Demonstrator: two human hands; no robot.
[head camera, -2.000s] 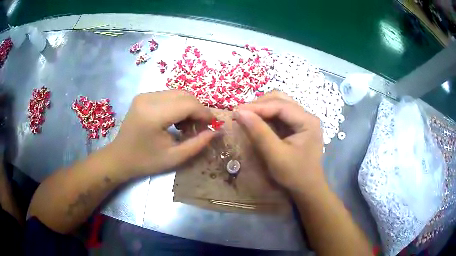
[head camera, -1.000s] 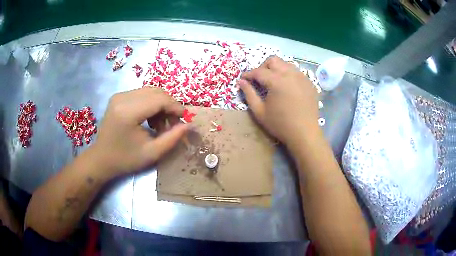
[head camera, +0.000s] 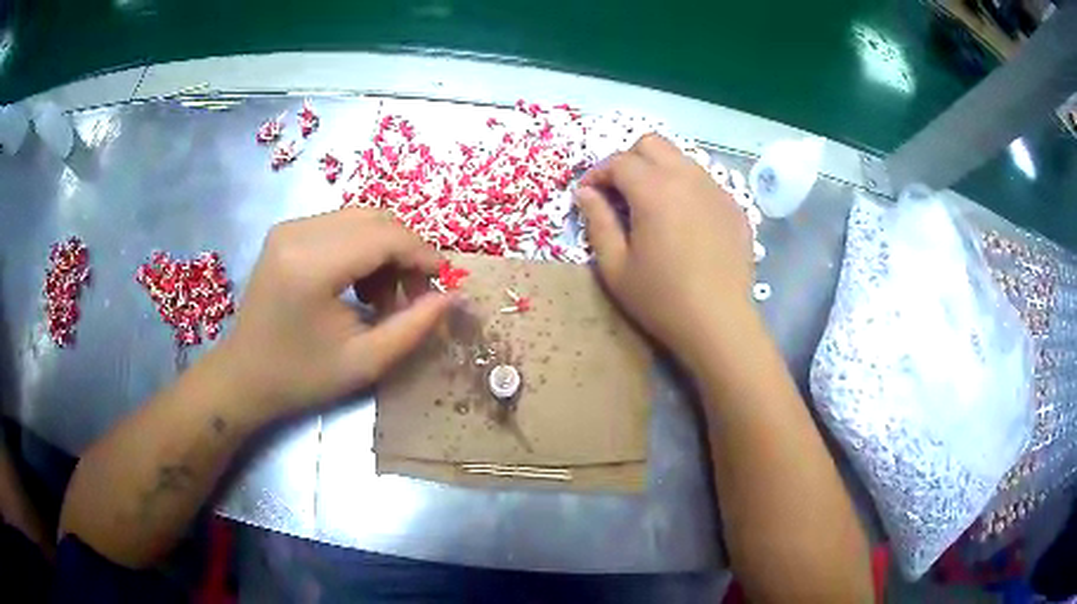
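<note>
My left hand (head camera: 343, 309) holds a small red-and-white part (head camera: 450, 277) between thumb and fingertips, over the left edge of the brown cardboard pad (head camera: 579, 401). My right hand (head camera: 673, 230) is at the border of the loose red-and-white pile (head camera: 472, 189) and the white rings (head camera: 735, 183). Its thumb and fingers are bent close together; whether they hold anything cannot be told. Another red-and-white piece (head camera: 519, 303) lies on the pad. A small round white-rimmed cap (head camera: 504, 380) stands on the pad among dark stains.
Thin sticks (head camera: 516, 471) lie at the pad's near edge. Smaller red-and-white heaps (head camera: 187, 295) lie at left. A translucent cup (head camera: 784, 175) stands at the far right edge. A bulky clear bag (head camera: 927, 378) fills the right, with rows of small pieces (head camera: 1025, 472) beyond it.
Since two seconds ago, my right hand has moved from the pad to the far piles, and a red-and-white piece now lies on the pad. My left hand still holds its part. Little differs from one second ago.
</note>
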